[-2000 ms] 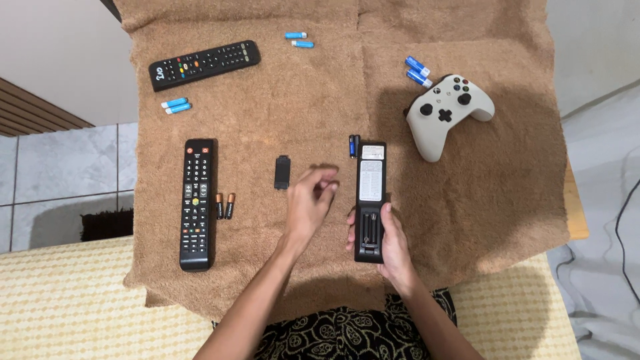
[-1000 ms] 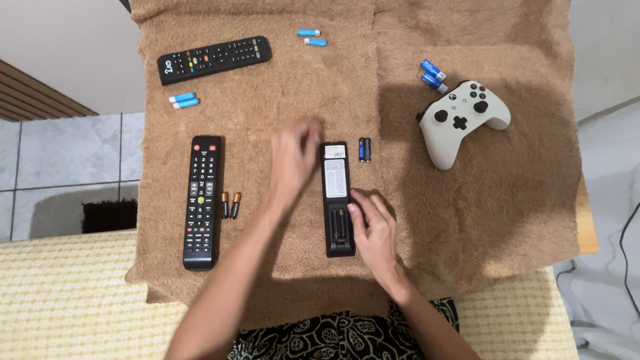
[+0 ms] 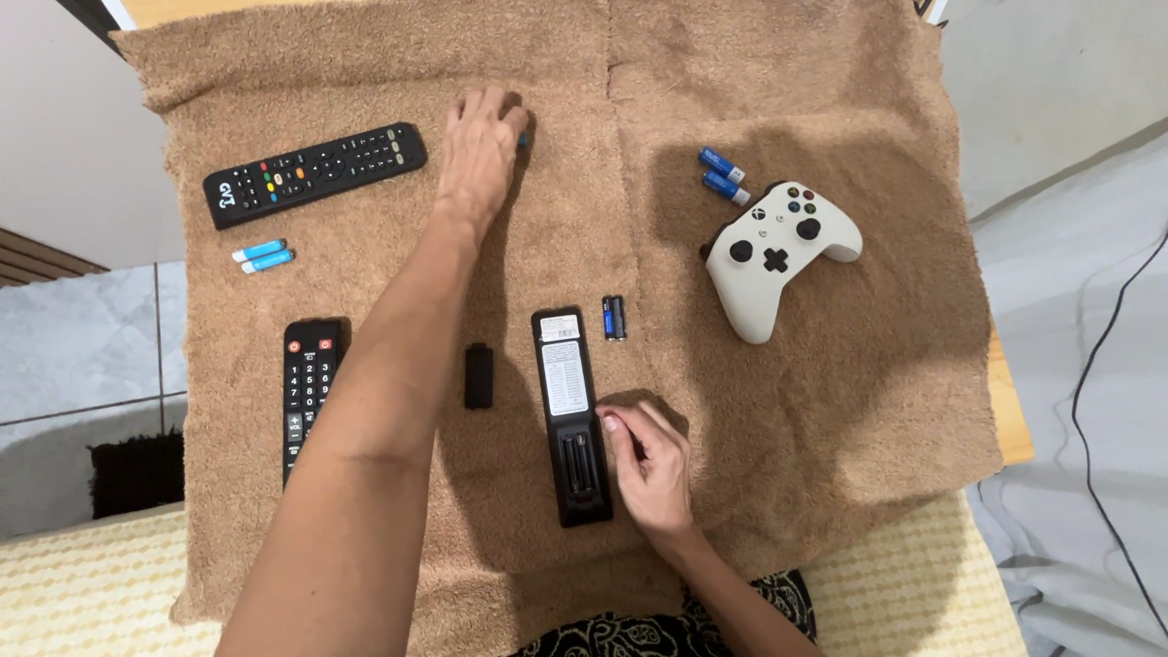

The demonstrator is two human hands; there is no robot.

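My left hand [image 3: 479,155] reaches to the upper middle of the towel, fingers curled down over a light blue battery [image 3: 523,140]; only a bit of it shows, and the grip is hidden. A black remote control [image 3: 572,424] lies face down with its battery compartment uncovered; the dark inside is hard to read. Right beside its lower half is my right hand [image 3: 650,465], thumb and forefinger close together near the remote's edge, with nothing visible between them. A small black battery cover [image 3: 478,376] lies left of this remote, and two dark batteries [image 3: 614,318] lie right of it.
A brown towel [image 3: 821,401] lies under everything. A GVT remote [image 3: 315,175] and two light blue batteries [image 3: 265,255] are at upper left. My left forearm partly covers another remote [image 3: 308,388]. A white game controller [image 3: 776,260] and two blue batteries [image 3: 723,175] are at right.
My left hand has moved up from beside the face-down remote to where two light blue batteries lay in earlier frames. My right hand, earlier on the remote, now rests at its right edge.
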